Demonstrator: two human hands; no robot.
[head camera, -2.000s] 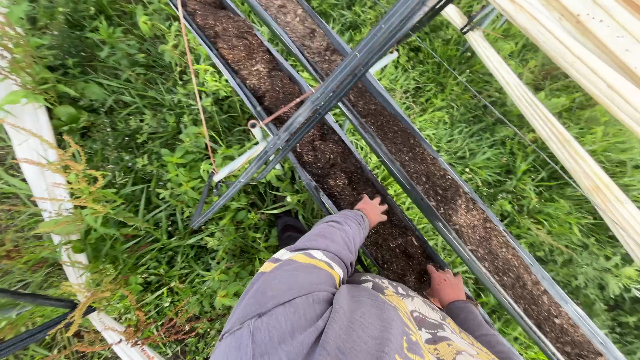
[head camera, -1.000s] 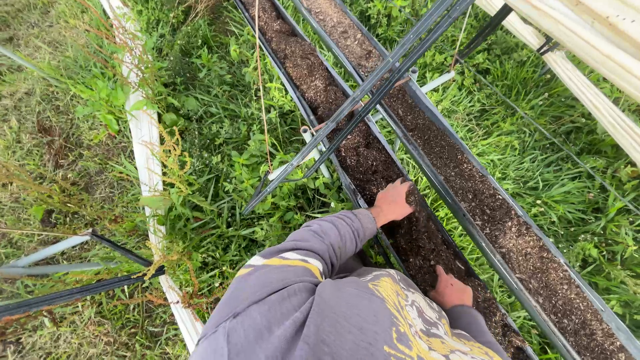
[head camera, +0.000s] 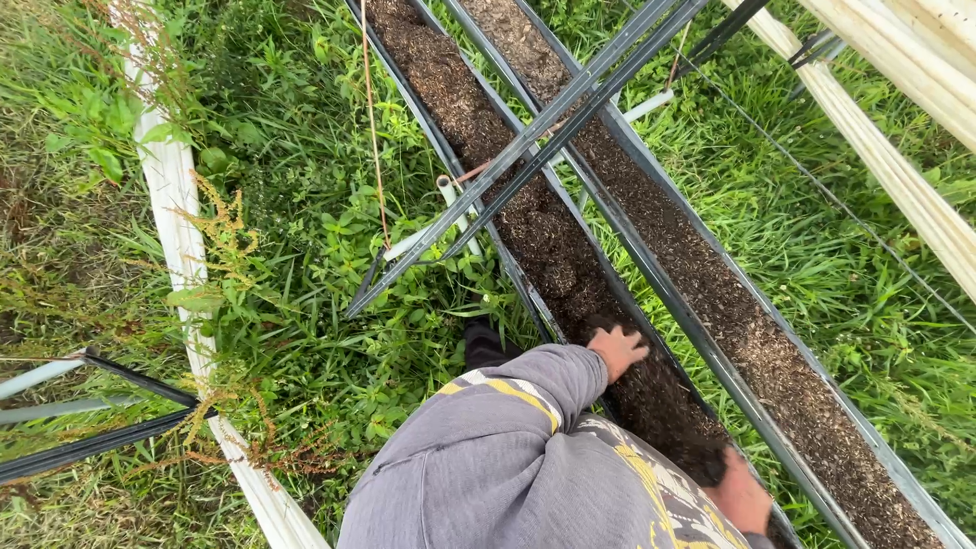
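Observation:
A long, narrow trough (head camera: 512, 255) filled with dark growing medium (head camera: 560, 259) runs diagonally under both my hands. My left hand (head camera: 619, 351) lies on the loose dark medium with its fingers apart, near the middle of the trough. Lower right, my right hand (head camera: 738, 492) is blurred at the trough's right wall, beside a dark patch of medium; its fingers cannot be made out, nor whether it holds any medium. A second trough (head camera: 793, 332) of drier-looking brown medium runs parallel on the right.
Dark metal bars (head camera: 534, 145) cross above both troughs. White pipe ends (head camera: 450, 191) and a thin cord (head camera: 374, 114) are near their left end. Bundled white sheeting (head camera: 877, 145) hangs at upper right, and a white strip (head camera: 174, 206) crosses the grass at left.
My right hand has moved to the trough's right wall and is now blurred; a second ago it rested on the medium. The view has shifted along the troughs.

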